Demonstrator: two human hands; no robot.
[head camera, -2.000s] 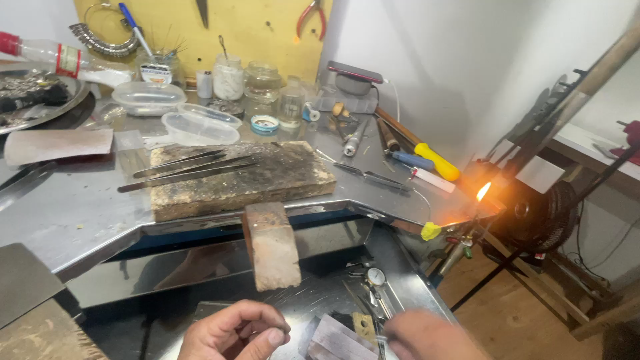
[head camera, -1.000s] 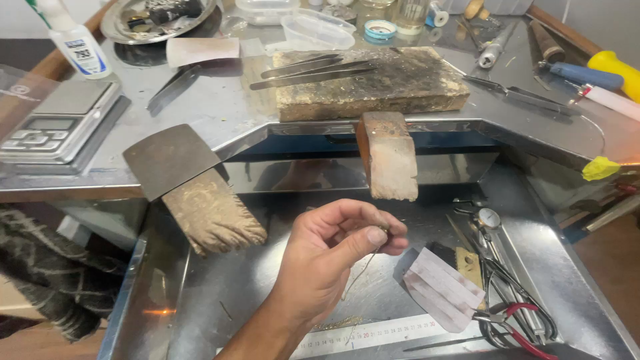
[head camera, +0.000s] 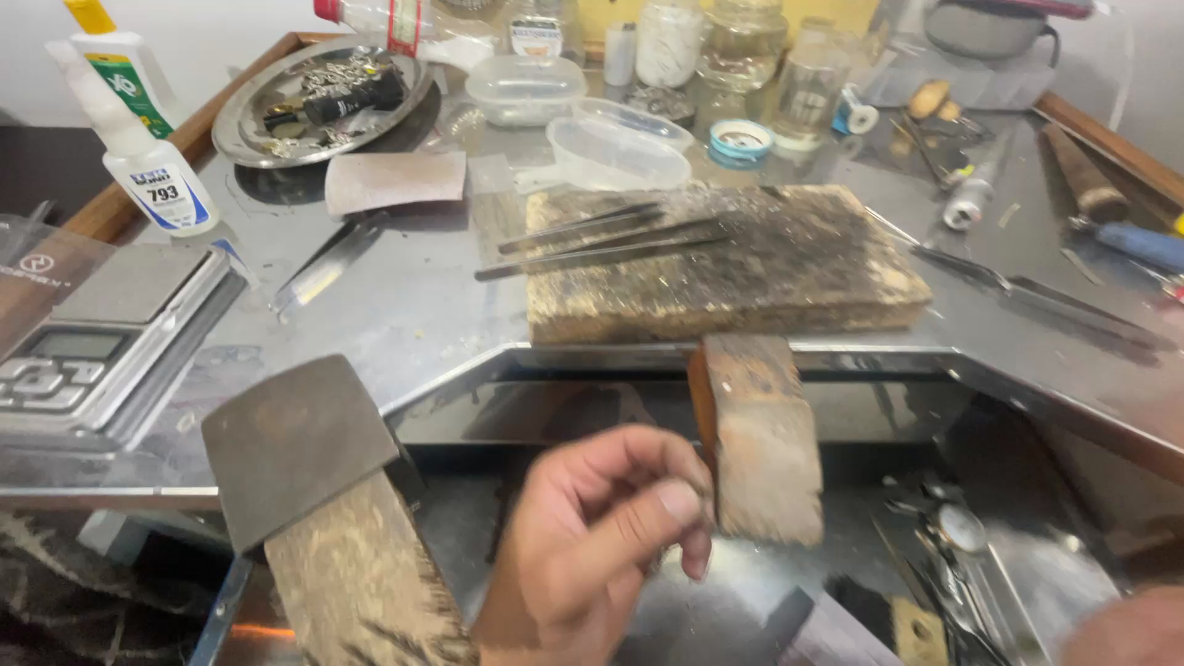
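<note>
My left hand is raised over the open drawer, just left of the wooden bench pin. Its thumb and index fingertip are pinched together on something very small, too blurred to identify. Only a blurred part of my right hand shows at the lower right corner, beside the dial gauge in the drawer; its fingers are hidden. Behind the bench pin lies a scorched soldering block, with steel tweezers across its left side.
A digital pocket scale and a glue bottle stand at left. A metal plate rests on a worn wooden block. Further back are a round metal tray and plastic containers. More tweezers lie at right.
The view swung left after the first frame, where a lit flame showed at right; it is out of view now. My right hand, absent one second ago, shows again at the lower right.
</note>
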